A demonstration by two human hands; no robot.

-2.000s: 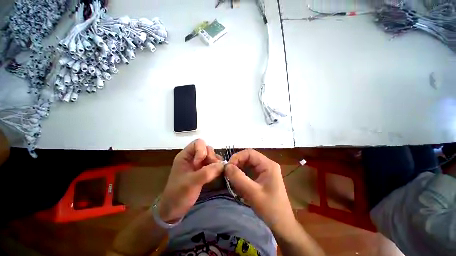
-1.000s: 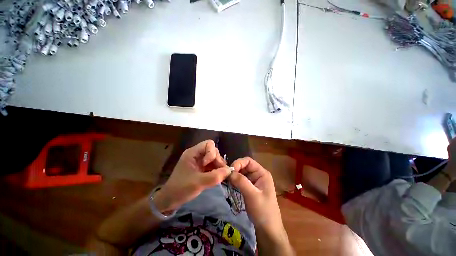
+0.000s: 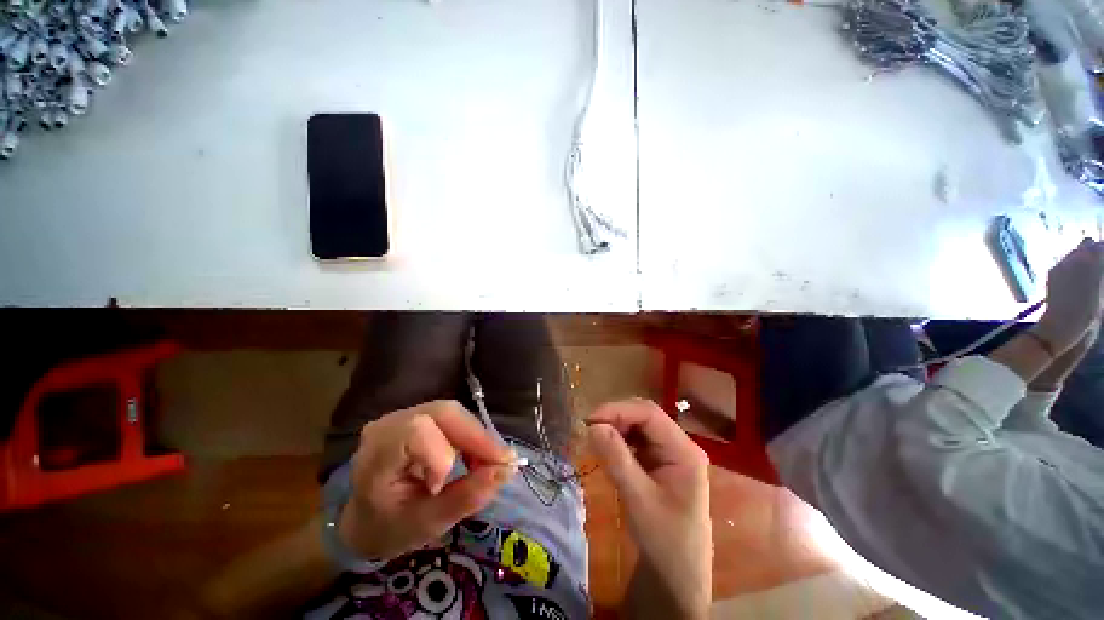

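Note:
My left hand [image 3: 424, 472] pinches a tiny white connector housing [image 3: 521, 461] between thumb and index finger above my lap. My right hand [image 3: 648, 466], a short distance to the right, has its thumb and index finger closed on a thin dark wire lead [image 3: 579, 474]. Several thin wire strands [image 3: 541, 412] stand up and loop between the hands. A white-grey cable [image 3: 477, 385] hangs over my lap, running down behind my left hand. Where the lead ends at the housing is too small to tell.
A black smartphone [image 3: 348, 185] lies on the white table [image 3: 484, 279]. A white-grey cable [image 3: 586, 158] lies beside the seam. A cable heap [image 3: 55, 61] is back left, a wire bundle [image 3: 944, 49] back right. Red stools [image 3: 91, 424] stand below. Another person's sleeve [image 3: 896, 448] is at right.
My hands have moved apart from their earlier touching position, showing the lead between them. The view has shifted, so the phone and cables sit further left in the picture.

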